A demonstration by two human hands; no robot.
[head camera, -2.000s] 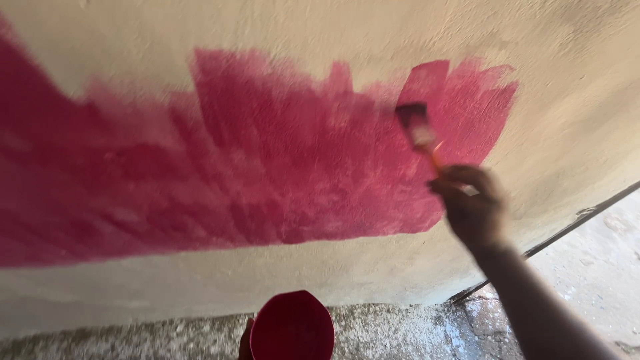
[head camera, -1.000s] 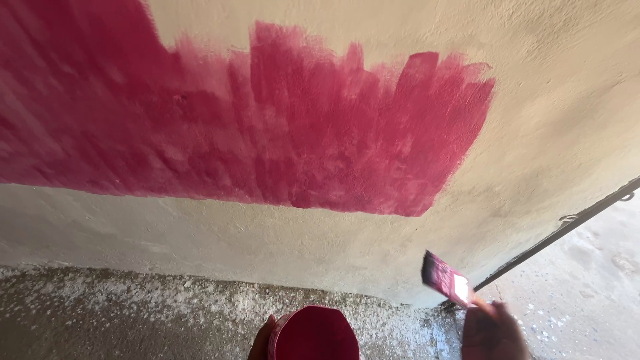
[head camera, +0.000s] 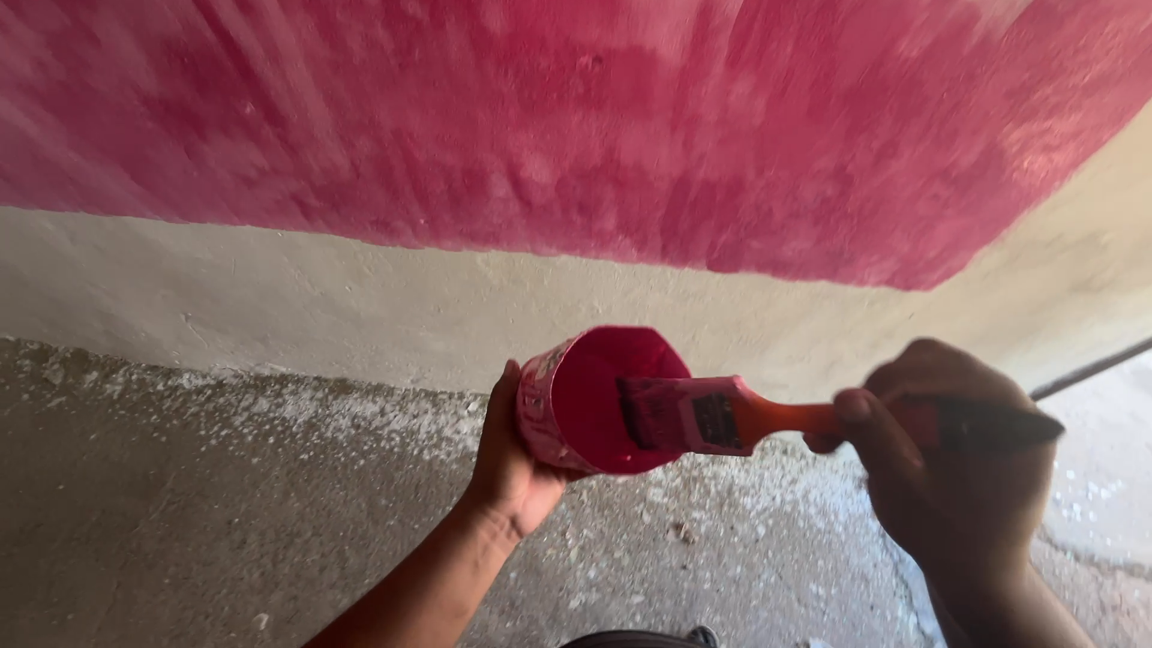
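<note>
My left hand (head camera: 520, 477) is wrapped around a paint cup (head camera: 542, 414), tilted so that its pink-red inside shows. Smears of paint cover the cup's outer side. In my right hand (head camera: 954, 459) is a paintbrush (head camera: 792, 418) with an orange and dark handle, gripped by the handle and pointing left. The bristles, coated in dark pink paint, are at the cup's mouth, over its right rim. Beyond both hands, the wall bears a broad patch of pink-red paint (head camera: 576, 144) with streaky strokes and an uneven lower edge.
Below the painted patch runs a bare cream band of wall (head camera: 360, 297). The rough concrete floor (head camera: 315, 540) meets it and carries white paint specks along the wall's foot. A dark edge (head camera: 1093, 367) runs at the right. Part of a dark object (head camera: 630, 639) shows at the bottom.
My right hand has brought the brush from the painted wall down to the cup. The cup, low in the earlier views, now shows near the middle. The view has shifted down.
</note>
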